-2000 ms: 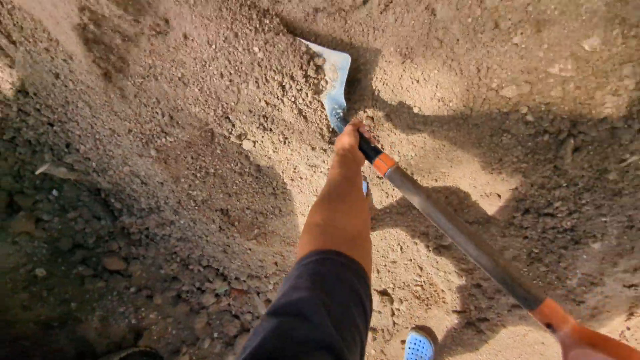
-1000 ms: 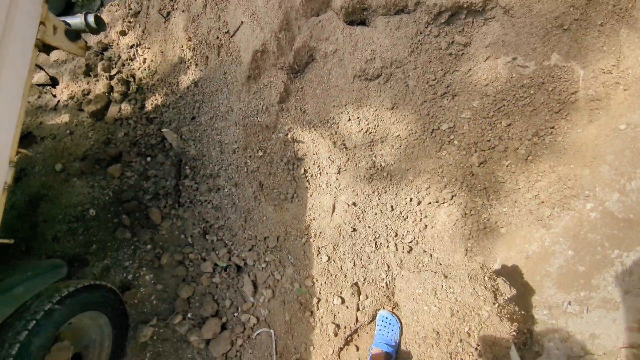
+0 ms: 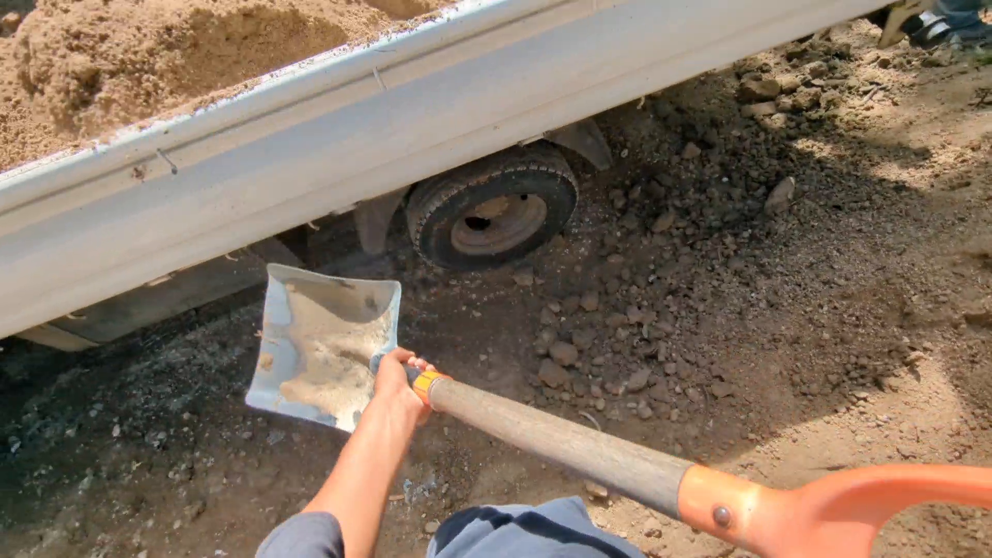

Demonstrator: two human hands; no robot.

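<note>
My left hand (image 3: 401, 385) grips the neck of a square-point shovel, just behind its metal blade (image 3: 329, 345). Bits of dirt cling to the blade, which carries no heap. From my hand the wooden shaft (image 3: 558, 443) runs down to the right, ending in an orange D-handle (image 3: 829, 504) that the frame's edge cuts off. My right hand is out of view. Beyond the blade is the pale metal side panel (image 3: 372, 128) of a vehicle bed, with sandy soil (image 3: 163, 58) piled behind it.
Under the panel is a wheel with a rubber tire (image 3: 494, 209). Loose stones (image 3: 563, 353) and gravel cover the ground to the right of it. At the top right corner part of a shoe (image 3: 930, 27) shows, probably another person's.
The view has swung left onto the vehicle bed and wheel. The shovel, against the soil two seconds ago and unseen one second ago, is now beside the bed.
</note>
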